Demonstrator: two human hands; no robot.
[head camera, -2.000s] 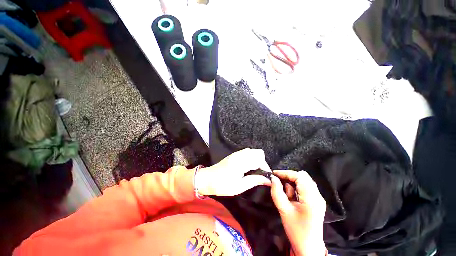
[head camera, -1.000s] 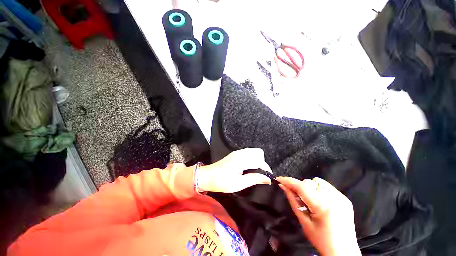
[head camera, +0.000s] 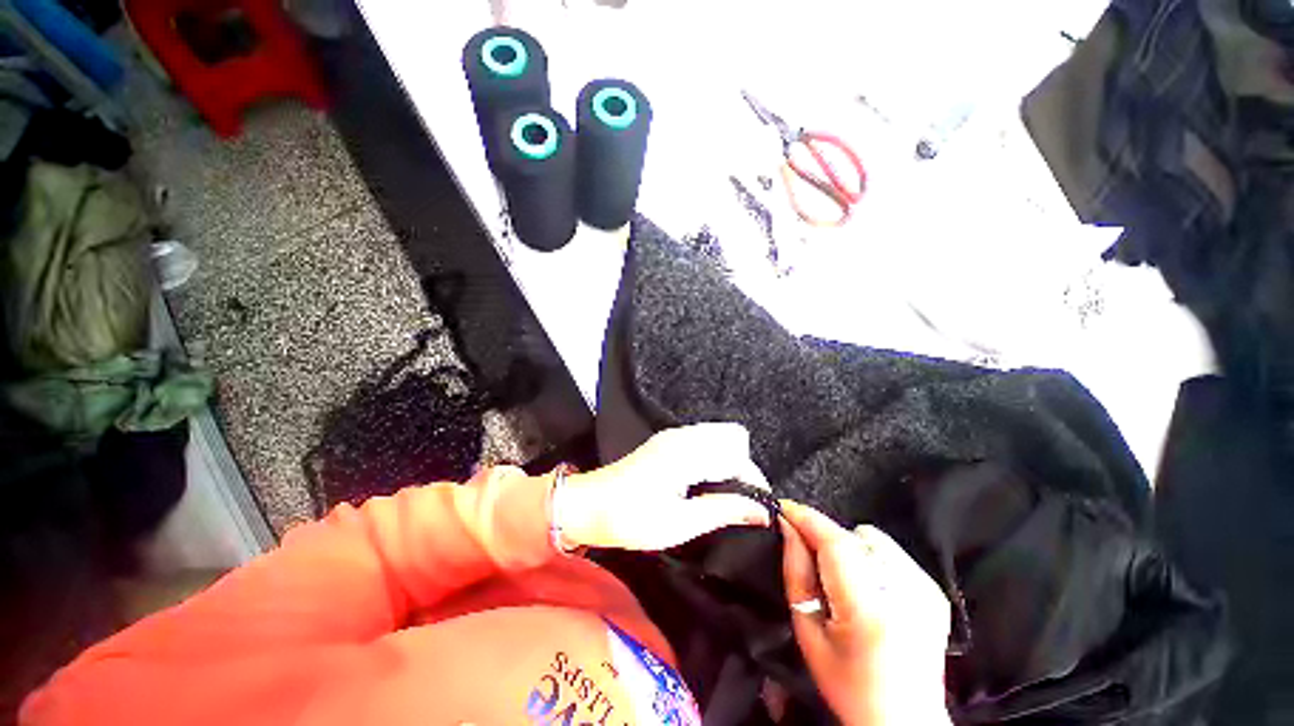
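A dark garment lies over the near edge of the table and my lap, with a speckled dark grey shell part (head camera: 710, 326) and smooth black lining (head camera: 1050, 525). My left hand (head camera: 660, 489) pinches a narrow black fold of the garment. My right hand (head camera: 866, 603) is close against it, fingertips meeting the fold at the left fingertips. A small pale band shows on a right finger. I cannot make out a needle or thread between the fingers.
Three black thread cones (head camera: 539, 185) stand on the white table (head camera: 568, 305) at its left edge. Red-handled scissors (head camera: 823, 177) and dark specks lie beyond the garment. Dark cloth (head camera: 1149, 128) is at the right. A red stool (head camera: 227, 64) stands on the floor.
My right hand went out to the right, then came back in towards the left hand, its fingers more bent. The left hand keeps its hold. The view has shifted slightly.
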